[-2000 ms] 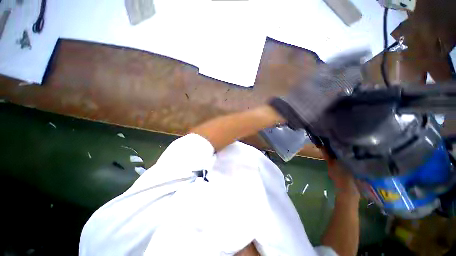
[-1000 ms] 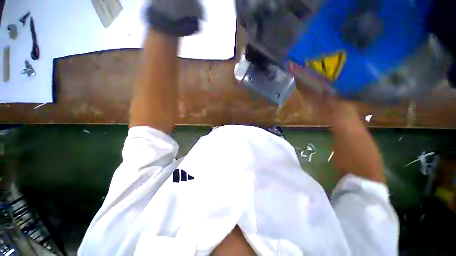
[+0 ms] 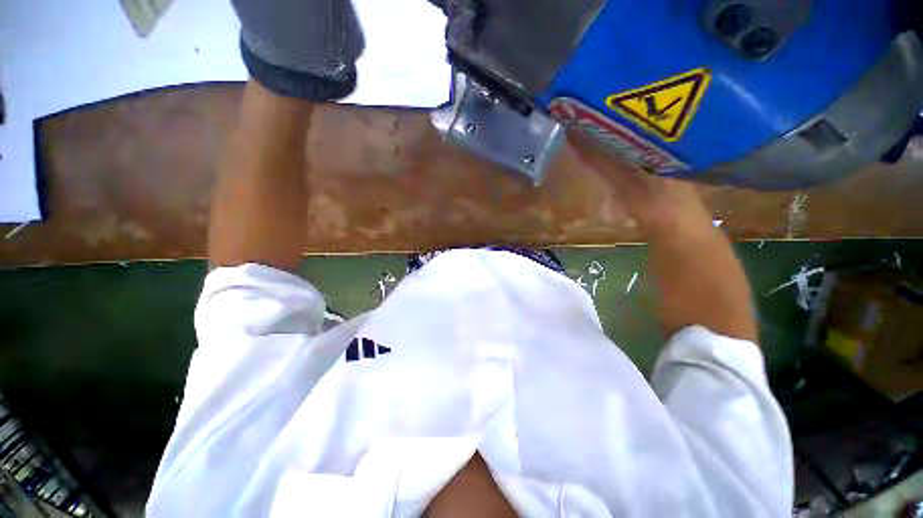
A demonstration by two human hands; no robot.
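Observation:
The blue and black cutting machine (image 3: pixel 749 81) fills the upper right, with a yellow warning triangle on its body. Its silver base plate (image 3: pixel 498 132) shows at the edge of the fabric lay topped with white marker paper (image 3: pixel 132 61). My left hand (image 3: pixel 301 40), in a grey mesh glove with a dark cuff, is over the paper left of the machine; its fingers are cut off by the top edge. My right hand (image 3: pixel 638 182) is bare and reaches beneath the machine body, which hides its fingers and the handle.
The brown table (image 3: pixel 152 182) runs across the view, its front edge close to my body. A flat grey-beige weight (image 3: pixel 145 12) lies on the paper at the top left. A brown carton (image 3: pixel 880 329) stands on the green floor at the right, with white scraps around.
Since two seconds ago, my left hand has left the machine's side and moved left onto the paper. The machine has moved up in view with my right hand, and its base plate now meets the lay.

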